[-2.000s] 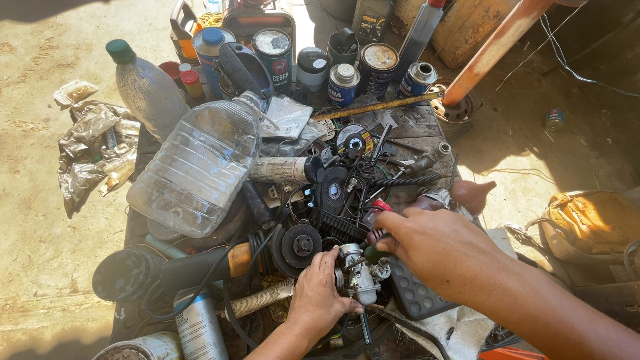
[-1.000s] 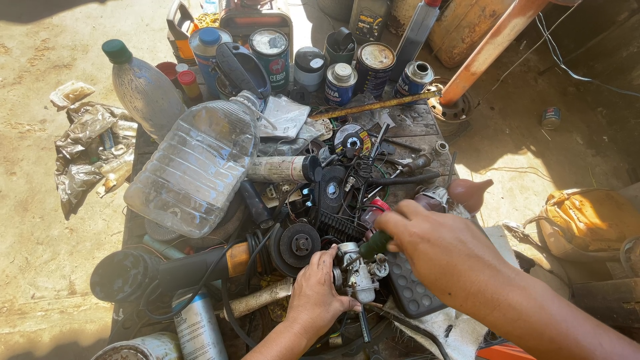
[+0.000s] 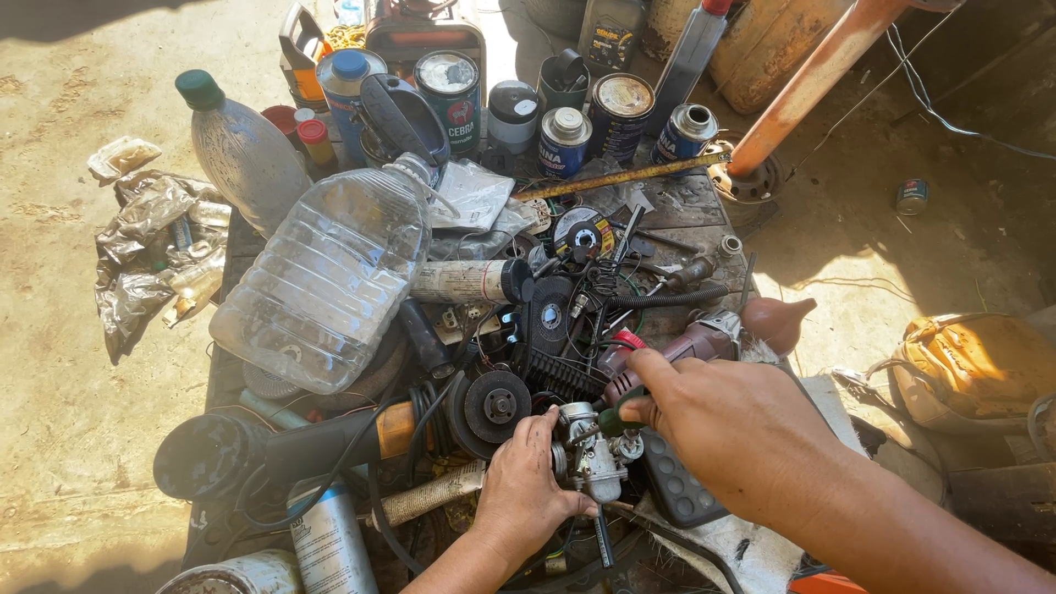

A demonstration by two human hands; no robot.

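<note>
A metal carburetor (image 3: 597, 466) sits at the lower middle of the cluttered wooden table. My left hand (image 3: 528, 487) holds it from the left side, thumb low near its bowl. In my right hand (image 3: 701, 421) is a screwdriver with a dark green handle (image 3: 615, 421); its shaft points left across the upper body of the carburetor, and the tip's exact seat cannot be told. Behind my right hand lies an angle grinder (image 3: 681, 351) with a mauve body. Left of the carburetor is a black round disc (image 3: 497, 406) on another power tool.
A large clear plastic jug (image 3: 330, 280) lies at the left, beside a green-capped bottle (image 3: 247, 157). Several paint and solvent cans (image 3: 567, 144) line the back edge. A rusty tape strip (image 3: 619, 176), loose parts and a black dimpled tray (image 3: 672, 478) surround the hands. An orange post (image 3: 808, 91) stands at the right.
My right hand has moved slightly, and the green screwdriver handle has come to lie across the carburetor's top. My left hand stays on the carburetor.
</note>
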